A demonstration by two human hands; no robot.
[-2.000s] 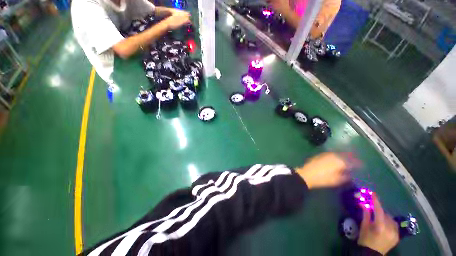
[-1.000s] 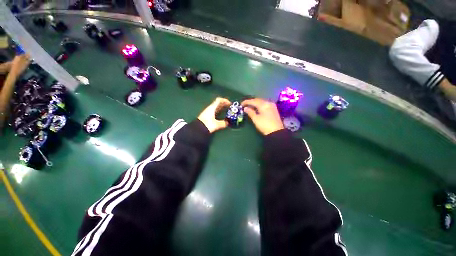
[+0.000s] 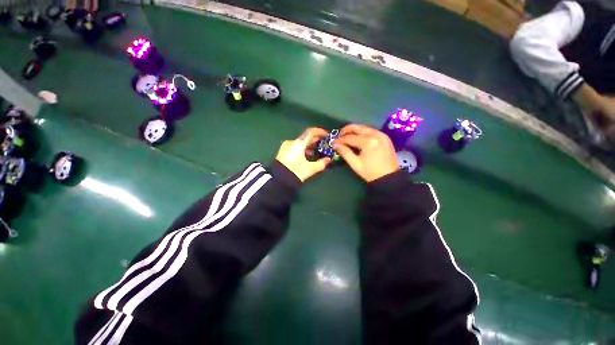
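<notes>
My left hand point(image 3: 301, 156) holds a small black housing with a circuit board point(image 3: 326, 145) in the middle of the view. My right hand point(image 3: 369, 152) touches its top with the fingertips, at a thin pale wire. The fingers hide much of the housing. Just right of my right hand stands a housing lit purple point(image 3: 403, 121), with a black-rimmed white disc point(image 3: 407, 160) in front of it, partly hidden by the hand. Another unlit housing with a board point(image 3: 461, 133) stands further right.
Two pink-lit housings point(image 3: 141, 51) and discs point(image 3: 154, 131) lie at left. An unlit housing point(image 3: 236, 93) with a disc point(image 3: 268, 90) lies nearer. A pile point(image 3: 11, 168) is at the left edge. A pale rail point(image 3: 350, 48) curves behind. A person's sleeve point(image 3: 549, 54) shows upper right.
Both hands stay on the same housing; my right fingers have closed in over its top. The view has shifted, so the line and the pile sit further left.
</notes>
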